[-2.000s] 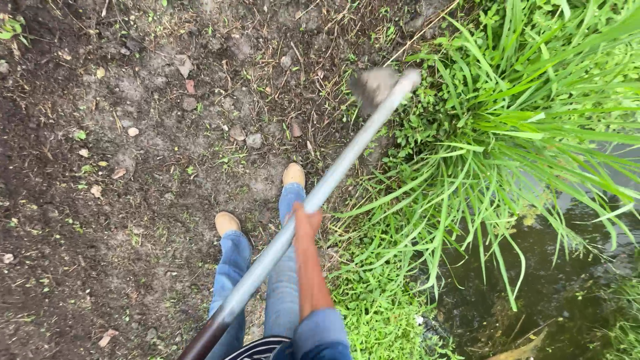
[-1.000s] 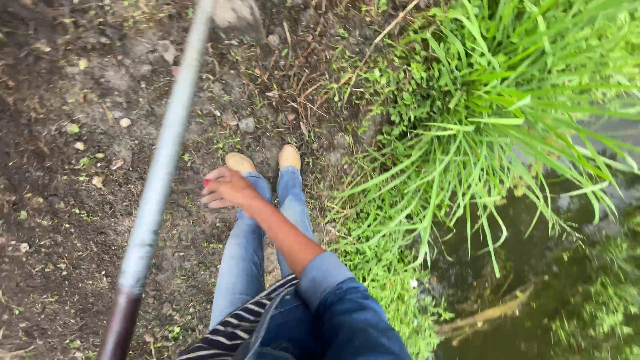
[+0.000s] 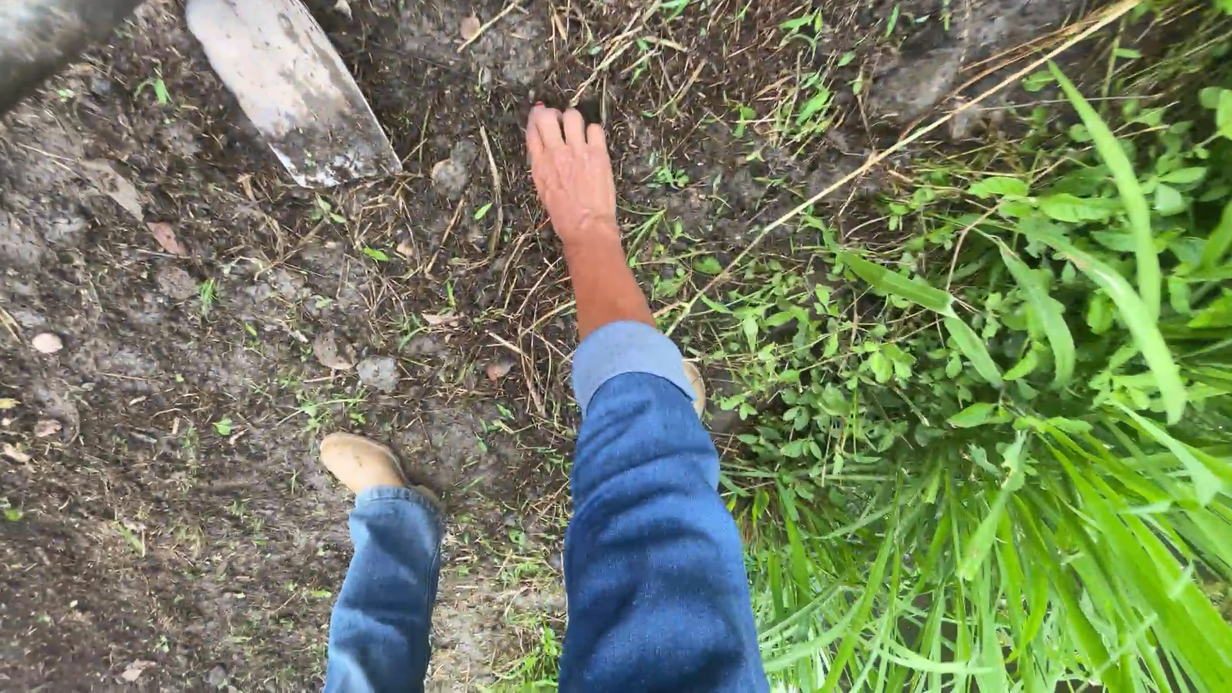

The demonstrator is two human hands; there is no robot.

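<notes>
My right hand (image 3: pixel 575 178) reaches down over the soil at upper centre, its back facing up and the fingers slightly spread. Its fingertips are at dark earth and dry stems; whether they touch them cannot be told, and no held object shows. Left of it, the flat, mud-smeared metal blade (image 3: pixel 294 91) of a long-handled digging tool lies against the ground. A blurred grey part of the tool (image 3: pixel 48 38) crosses the top left corner. My left hand is out of view.
One tan shoe (image 3: pixel 364 462) stands on the soil; another (image 3: pixel 695 385) is mostly behind my denim sleeve. Leafy weeds (image 3: pixel 828 356) and tall grass (image 3: pixel 1078 539) fill the right side. A long dry stalk (image 3: pixel 818 192) slants across, and small stones (image 3: pixel 377 372) dot the ground.
My right hand was on the tool's pole two seconds ago, then off it, and has now reached forward and down toward the ground. The view has moved forward and closer to the soil.
</notes>
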